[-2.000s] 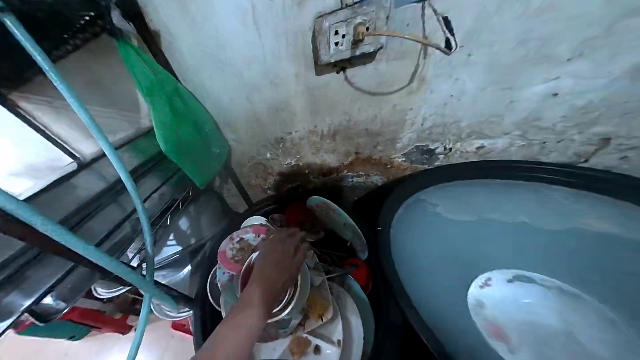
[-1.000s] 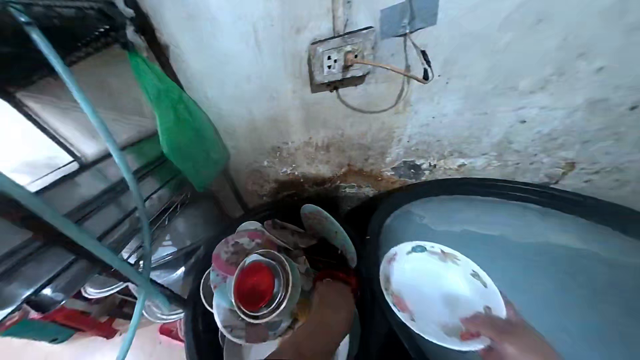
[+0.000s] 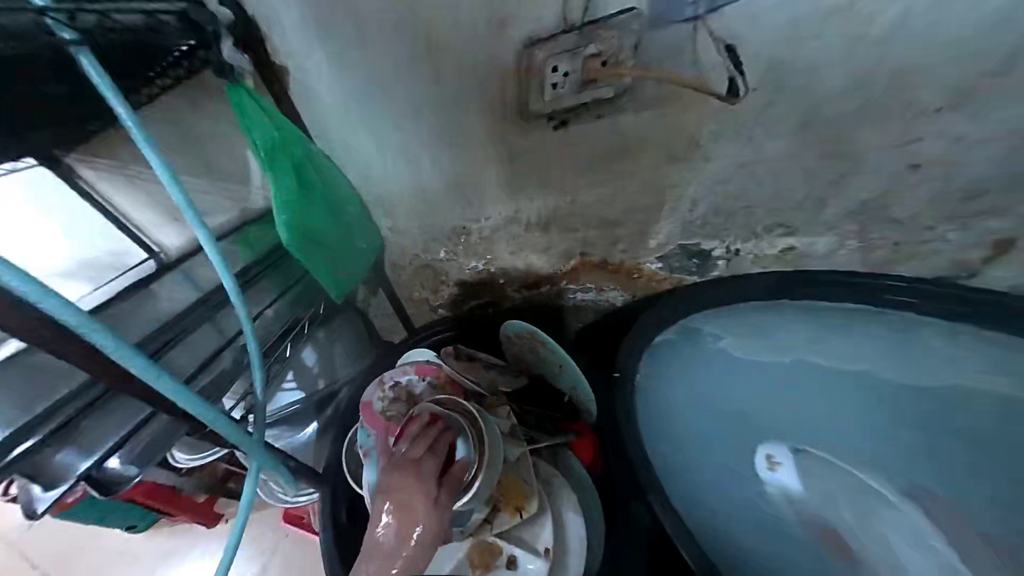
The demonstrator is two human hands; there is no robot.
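My left hand (image 3: 424, 456) is wet and reaches into the black tub of dirty dishes. Its fingers curl over a small red bowl (image 3: 450, 458) inside nested steel bowls (image 3: 486, 452); whether they grip it cannot be told. Around them lie a pink-rimmed plate (image 3: 400, 396) with food scraps, white plates (image 3: 564, 512) with food residue, and a pale green plate (image 3: 548, 364) leaning on edge. My right hand is out of view. A white plate (image 3: 872, 512) lies mostly under the cloudy water in the other tub, with a small pale patch (image 3: 778, 466) showing at the surface.
The water tub's black rim (image 3: 632, 376) stands right beside the dish tub. On the left are a metal rack (image 3: 160, 352), a blue hose (image 3: 212, 248) and a hanging green bag (image 3: 320, 200). A socket (image 3: 572, 76) with a plug is on the stained wall behind.
The floral white plate that my right hand held over the water tub is let go and in the water. My right hand has left the view. My left hand has moved left onto the nested bowls.
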